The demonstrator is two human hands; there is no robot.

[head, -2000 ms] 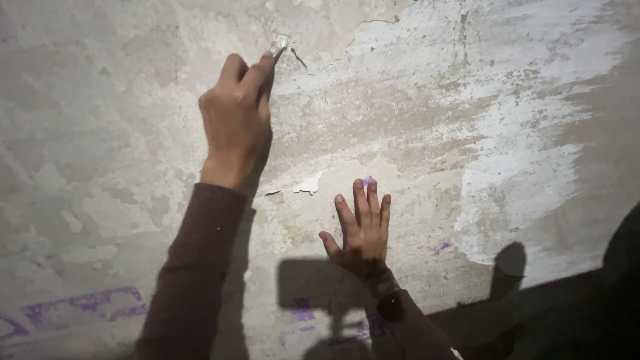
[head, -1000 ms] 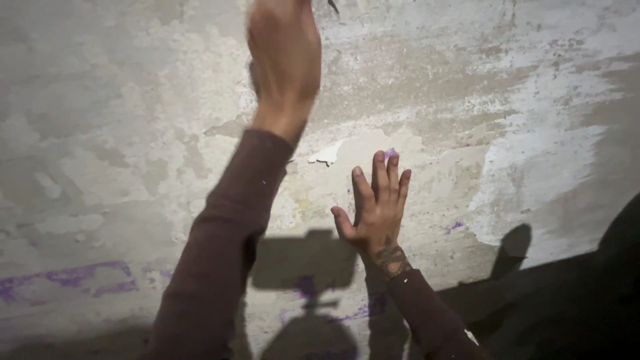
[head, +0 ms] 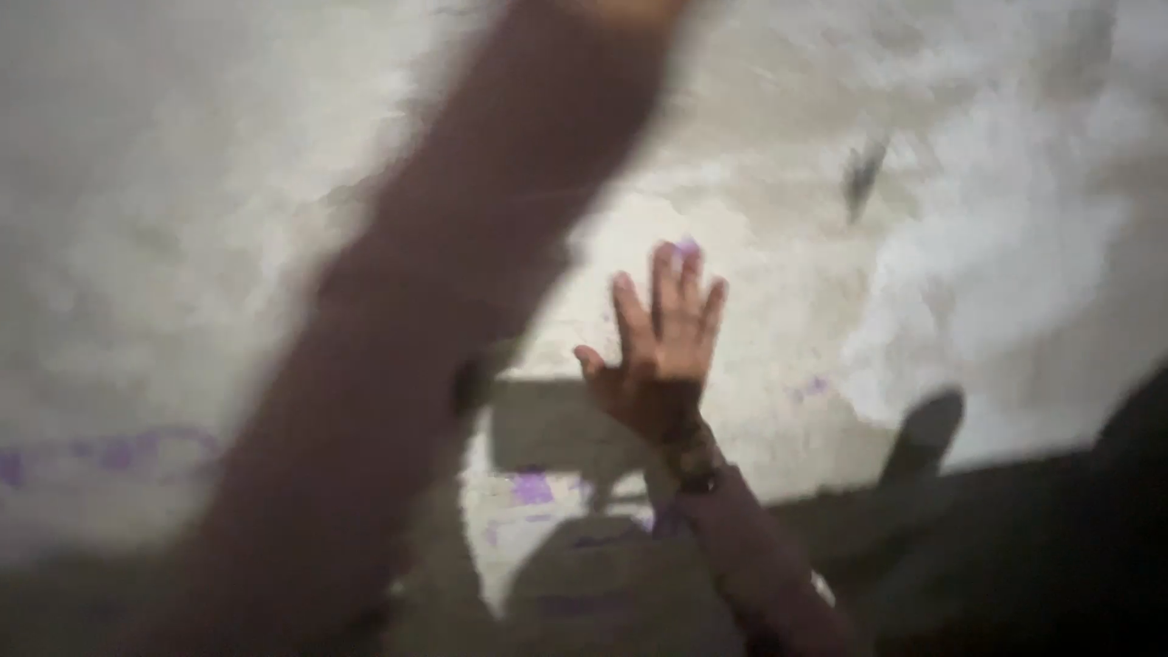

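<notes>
My left hand (head: pixel 630 11) is cut off by the top edge, so only its blurred base shows and whatever it holds is hidden. The dark brown sleeve of that arm crosses the left half of the view. Lower right of it, my right hand (head: pixel 671 342) lies flat against a patchy painted wall (head: pixel 776 301), fingers spread and nothing held. A tattoo shows near that wrist. Around the hand the wall has pale, grey and white patches. A purple mark (head: pixel 684 248) is at its fingertips.
A small dark blurred shape (head: pixel 862 178), too unclear to name, shows right of my right hand. More purple marks (head: pixel 532 486) lie low on the wall. Shadows fall across its lower part, and a dark area fills the lower right corner.
My left hand has risen from the upper middle of the view until it is mostly out of frame. My right hand keeps its flat pose on the wall. The dark blurred shape at right is new.
</notes>
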